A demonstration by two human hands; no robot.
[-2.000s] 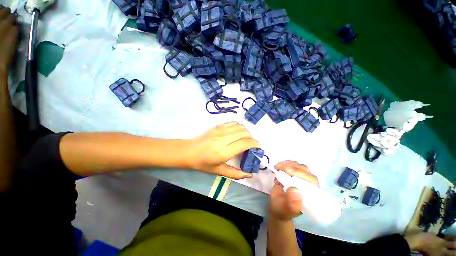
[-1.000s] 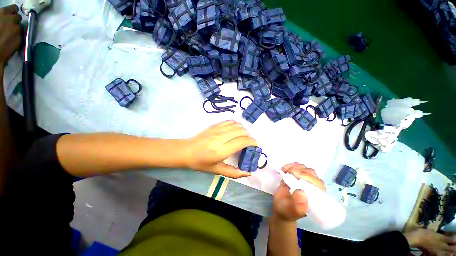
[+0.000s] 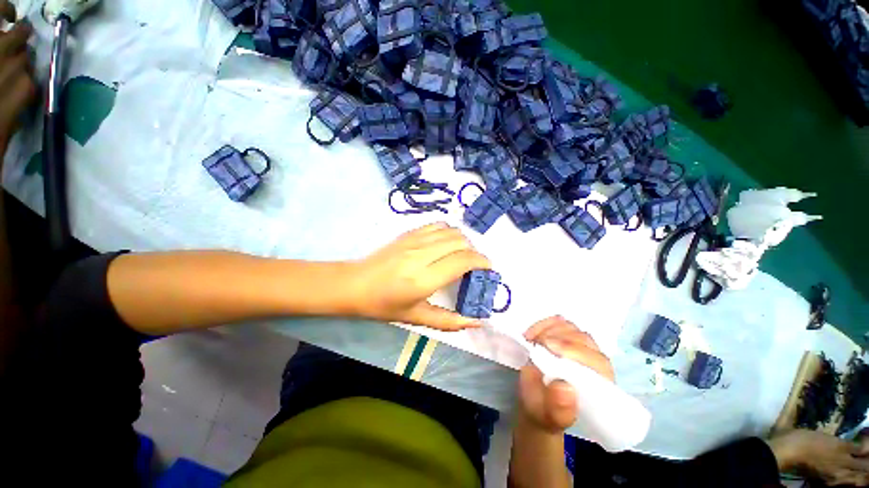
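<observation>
My left hand (image 3: pixel 419 279) holds a small plaid miniature bag (image 3: pixel 477 294) between thumb and fingers, low over the white paper sheet (image 3: pixel 562 272). The bag's black loop points right, toward my other hand. My right hand (image 3: pixel 562 367) is closed around a white glue bottle (image 3: pixel 605 410). The bottle's narrow tip points up and left at the lower right part of the bag. Whether the tip touches the bag cannot be told. A big heap of plaid bags (image 3: pixel 476 105) lies beyond my hands.
Black-handled scissors (image 3: pixel 678 257) and crumpled tissue (image 3: pixel 748 248) lie right of the heap. Two bags (image 3: pixel 660 336) lie near the right edge, one bag (image 3: pixel 233 172) at left. Loose cords (image 3: pixel 421 197) lie below the heap. A hammer-like tool (image 3: pixel 57 143) and neighbours' hands (image 3: pixel 824 457) are at the sides.
The bottle tip moved away from the bag, then came back toward its lower side. The bag stays in my left hand, slightly shifted. A bag on the green belt moved right.
</observation>
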